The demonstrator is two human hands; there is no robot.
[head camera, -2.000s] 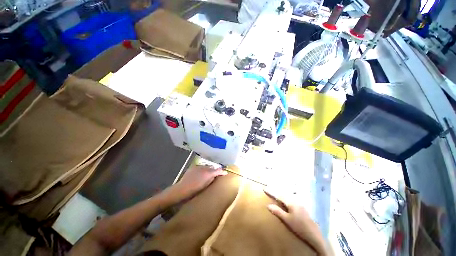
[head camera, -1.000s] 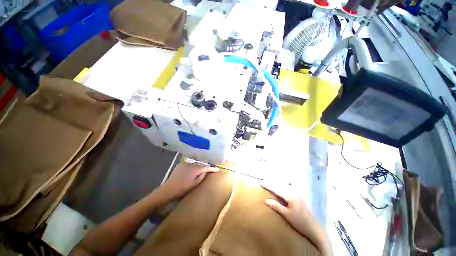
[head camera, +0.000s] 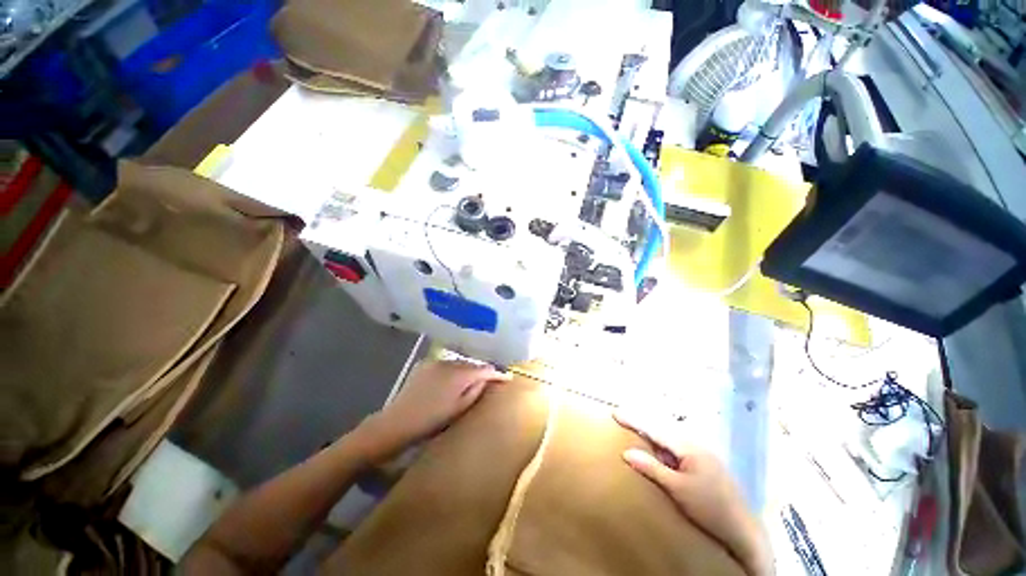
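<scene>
A large brown cloth piece (head camera: 619,495) lies under both hands, its top edge at the front of the white sewing machine (head camera: 394,287). A pale tan bound seam (head camera: 523,489) runs down its middle. My left hand (head camera: 444,396) rests on the cloth's upper left edge, fingers together near the machine head. My right hand (head camera: 698,484) lies on the right side, thumb apart from the index finger, which reaches the top edge. Both hands look to press the cloth flat. The needle area is hidden by glare and the machine head.
Brown bag pieces (head camera: 113,304) are piled at left, with a folded brown stack (head camera: 360,47) behind. A touchscreen (head camera: 917,242) on an arm stands at right. Dark tweezers (head camera: 803,540), a black cable (head camera: 889,403) and a red-handled tool (head camera: 923,527) lie at right. More brown cloth (head camera: 990,484) hangs at the right edge.
The camera view has shifted, first moving the scene left and up, then back right. The hands and cloth keep nearly the same place against the machine.
</scene>
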